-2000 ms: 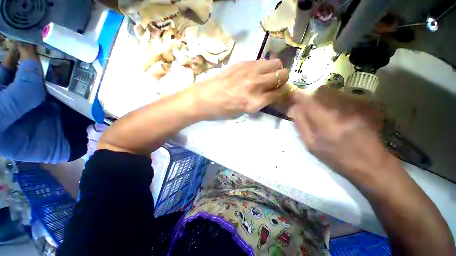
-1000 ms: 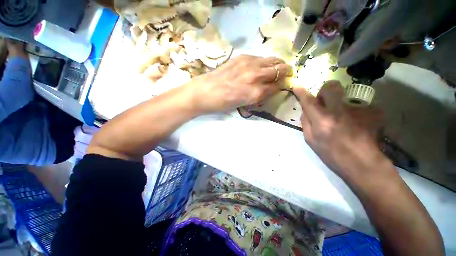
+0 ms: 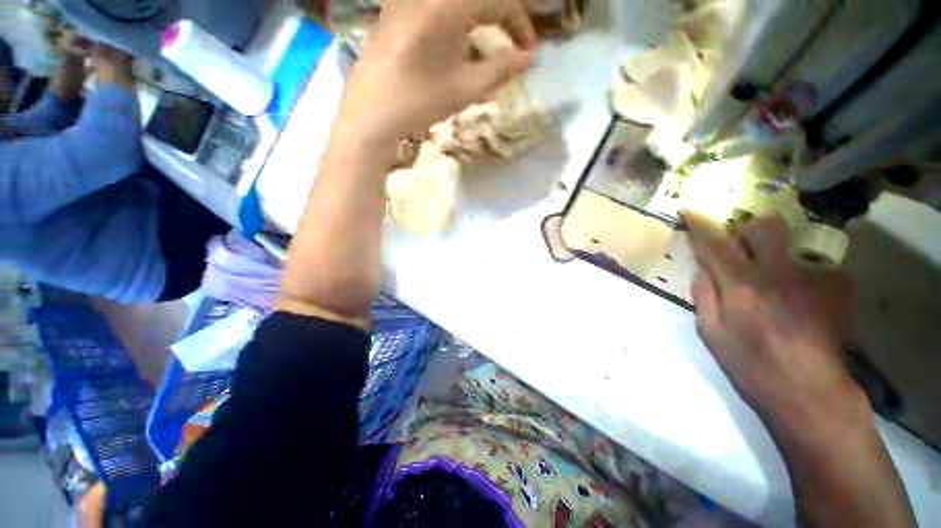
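Observation:
My left hand (image 3: 444,62) is raised over the loose heap of beige cut pieces (image 3: 495,129) at the top centre. A small pale piece shows at its fingers, but I cannot tell if it is gripped. My right hand (image 3: 769,278) is on the machine bed just below the lit needle area, fingers bent; whether it holds anything is hidden. Beige sewn pieces (image 3: 660,83) lie bunched behind the presser foot. The slide plate (image 3: 624,170) and the dark-edged loop (image 3: 558,238) show left of the right hand.
The sewing machine head (image 3: 784,52) is upper right, with a cream ribbed knob (image 3: 822,245) below it. A white thread cone (image 3: 217,67) lies on the neighbouring table. A person in blue sleeves (image 3: 77,155) sits at left. Blue crates (image 3: 98,382) stand below the table.
My left hand has left the needle area and moved up and left over the heap. My right hand stays near the needle. The view has shifted, uncovering the slide plate and loop.

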